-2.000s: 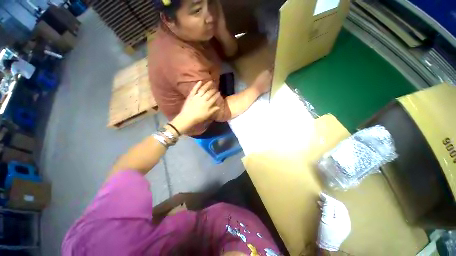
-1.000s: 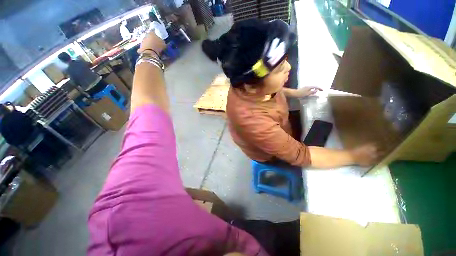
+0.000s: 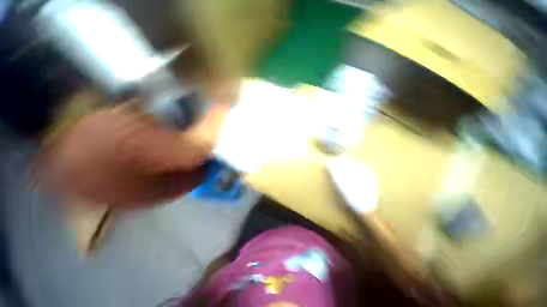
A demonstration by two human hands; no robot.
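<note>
The frame is strongly blurred. My right hand (image 3: 356, 183), in a white glove, is over the tan cardboard sheet (image 3: 408, 162), its forearm running down to the right. Its fingers are smeared, so I cannot tell whether it holds anything. A silvery-white bubble-bag bundle (image 3: 358, 90) lies just beyond it, by the dark mouth of a tan inner carton (image 3: 447, 39) lying on its side. A small dark patch (image 3: 465, 220), perhaps a product box, is on the right. My left hand is not in view.
A person's rust-coloured sleeve (image 3: 126, 159) is on the left, beside a blue stool (image 3: 219, 184). A bright white cover (image 3: 270, 129) and the green bench top (image 3: 315, 45) lie beyond the cardboard. Greyish plastic (image 3: 522, 120) is at the far right.
The view has swung back from the hall and neighbour to the bench. My outstretched bare left arm has left the picture. My gloved right hand, out of view one second ago, shows again.
</note>
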